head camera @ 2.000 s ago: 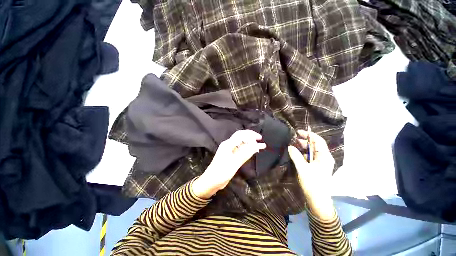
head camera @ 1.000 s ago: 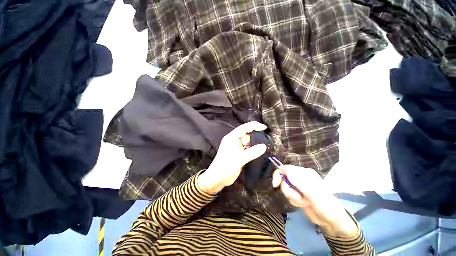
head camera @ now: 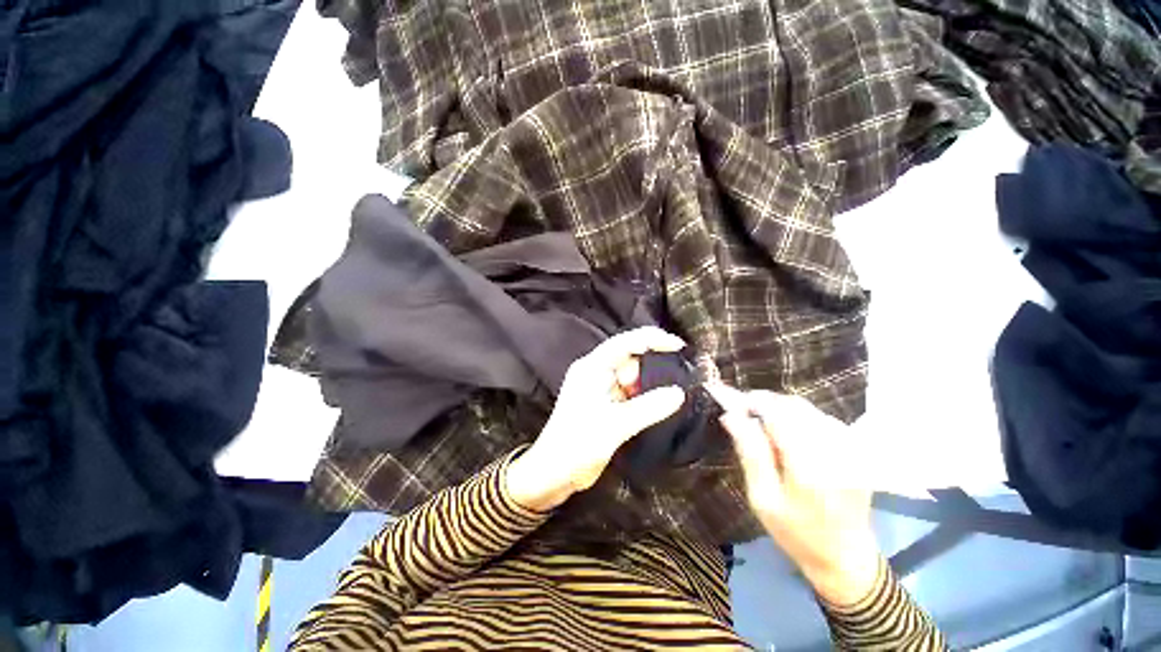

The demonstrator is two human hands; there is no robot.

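Note:
The brown plaid garment [head camera: 764,242] lies spread over the middle of the table. Its smooth grey-brown lining [head camera: 408,318] is bunched out to the left. My left hand [head camera: 598,414] pinches a small black inner piece [head camera: 668,439] between thumb and fingers, near the garment's lower middle. My right hand [head camera: 796,478] is closed just right of it, with its fingertips at the edge of the black piece. A bit of thin, light tool tip [head camera: 717,382] shows at those fingertips; its handle is hidden by the fingers.
Navy garments [head camera: 115,318] are piled along the left side. More navy garments [head camera: 1076,395] lie at the right. A greyer plaid pile [head camera: 1069,77] is at the upper right. White tabletop [head camera: 936,318] shows between them. Blue-grey floor with yellow-black tape [head camera: 264,605] shows below.
My right hand dropped away from the black piece with the snips showing, then came back up to its edge. My left hand folded the black piece over and moved slightly down.

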